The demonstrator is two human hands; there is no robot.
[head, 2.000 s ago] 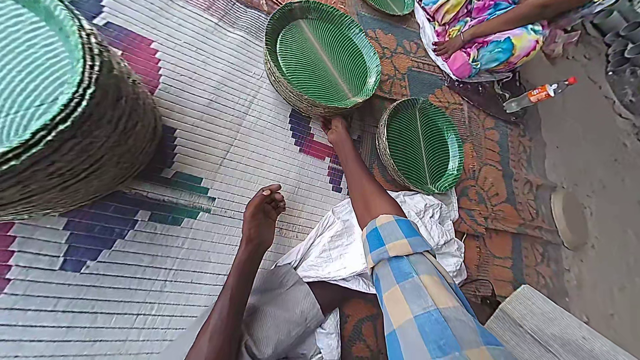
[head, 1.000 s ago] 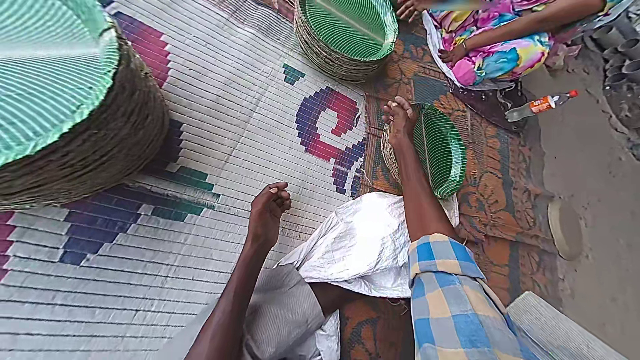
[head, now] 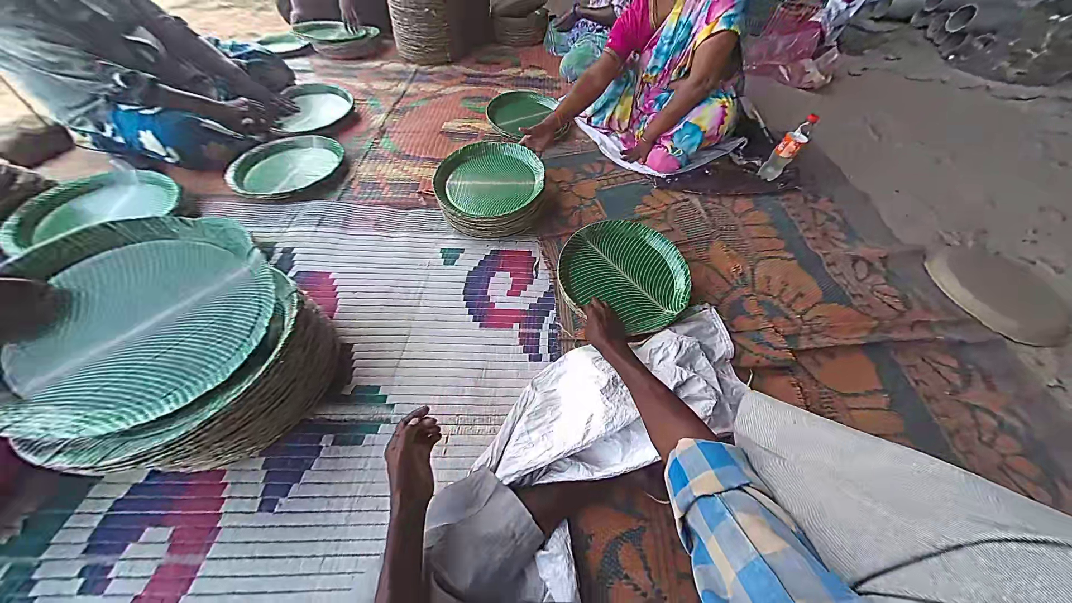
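Observation:
My right hand point(head: 605, 325) grips the near left rim of a round green leaf-patterned plate point(head: 626, 272), which lies on or just above the patterned mat; its underside is hidden. My left hand point(head: 413, 444) hangs over the white woven mat with its fingers curled and nothing seen in it. Beyond the plate, a stack of green plates point(head: 492, 188) stands at the mat's edge, a co-worker's hand close to its rim. At the left is a tall stack of green plates point(head: 310, 368), its top plate tilted and a dark hand at its left edge.
A white sheet point(head: 586, 410) lies by my legs. Co-workers sit at the upper left and top, near more green plates point(head: 285, 166). A plastic bottle point(head: 787, 149) stands at the upper right. A flat round object point(head: 1001, 293) lies on the ground at the right.
My right hand has gone from the far plate stack to the nearer plate's rim. A co-worker's hand now reaches beside the far stack. The view has tilted up.

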